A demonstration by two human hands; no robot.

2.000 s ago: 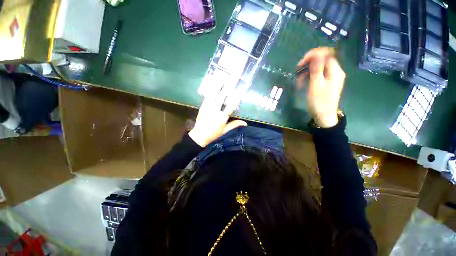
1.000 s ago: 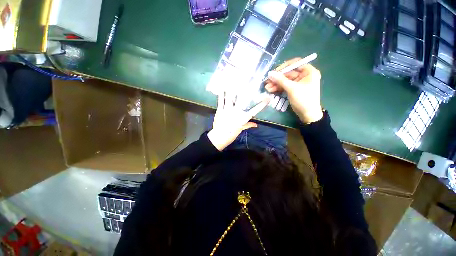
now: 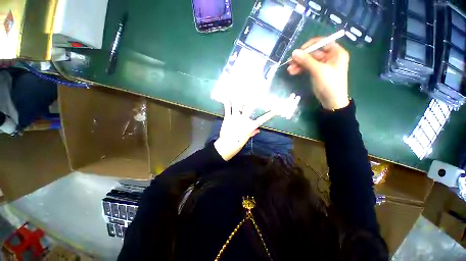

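A clear tray [image 3: 261, 38] with a row of black-framed windows lies slanted on the bench, its near end glaring white. My left hand [image 3: 236, 125] lies at that near end with fingers spread; glare hides whether it grips anything. My right hand [image 3: 326, 69] holds white-looking tweezers [image 3: 327, 41] like a pen, their tip by the tray's right edge. Small white adhesive pieces [image 3: 292, 104] lie right of my left hand, blurred by glare.
A second dark tray [image 3: 352, 18] lies beyond my right hand. Tray stacks [image 3: 412, 43] and a striped label sheet [image 3: 428, 127] are at right. A lit smartphone [image 3: 212, 14], a dark pen [image 3: 116, 46] and a white box [image 3: 79, 23] are farther left. Open cartons [image 3: 107, 130] stand below the bench edge.
My right hand came to the tray's right side, then moved slightly up and right with the tweezers. My left hand stays near the tray's near end.
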